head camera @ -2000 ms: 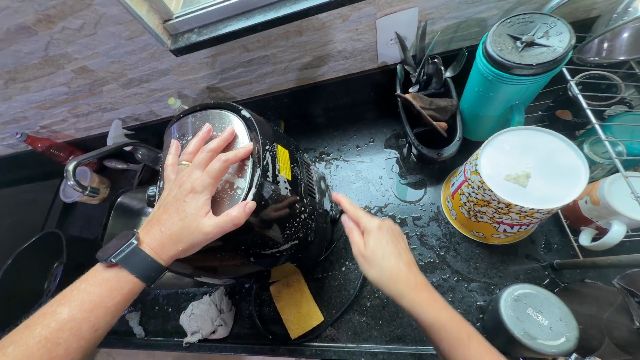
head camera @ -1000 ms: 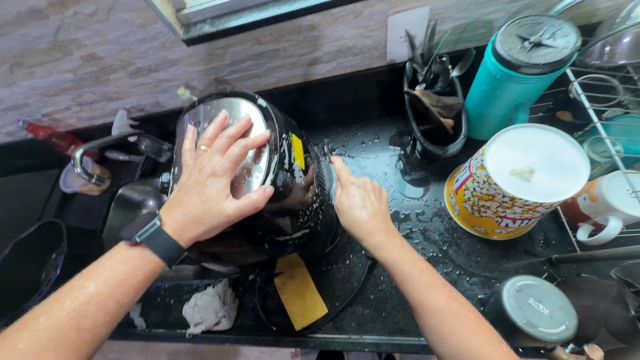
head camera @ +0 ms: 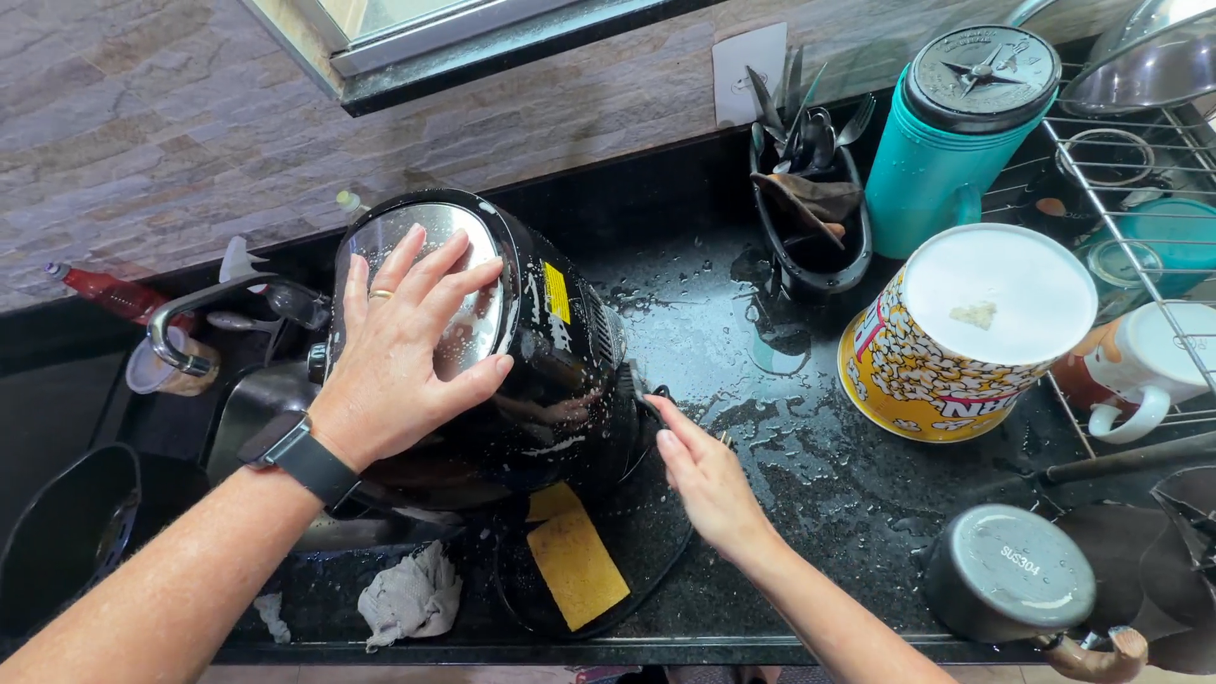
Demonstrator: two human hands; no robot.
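Note:
A wet black air fryer body point(head camera: 541, 380) with white foam spots lies tilted over the edge of the steel sink point(head camera: 256, 408). My left hand point(head camera: 408, 342), wearing a ring and a dark wristband, rests spread on its shiny metal round face point(head camera: 475, 323). At its vented side, my right hand point(head camera: 698, 465) pinches the handle of a small black brush point(head camera: 638, 391), whose head touches the casing. The power cord point(head camera: 679, 541) loops over the counter beneath. A yellow cloth point(head camera: 578, 570) lies partly under the appliance, and a crumpled grey cloth point(head camera: 413, 594) sits near the front edge.
Right of the appliance stand a cutlery holder point(head camera: 817, 266), a teal mug point(head camera: 940, 161), an upturned popcorn bucket point(head camera: 959, 332), a wire rack point(head camera: 1130, 237) and an upturned metal cup point(head camera: 1012, 570). The faucet point(head camera: 176, 328), a plastic cup point(head camera: 171, 366) and a black basket point(head camera: 71, 532) are at left.
My right hand has moved down a little along the vented side, toward the counter's front. My left hand stays on the metal face.

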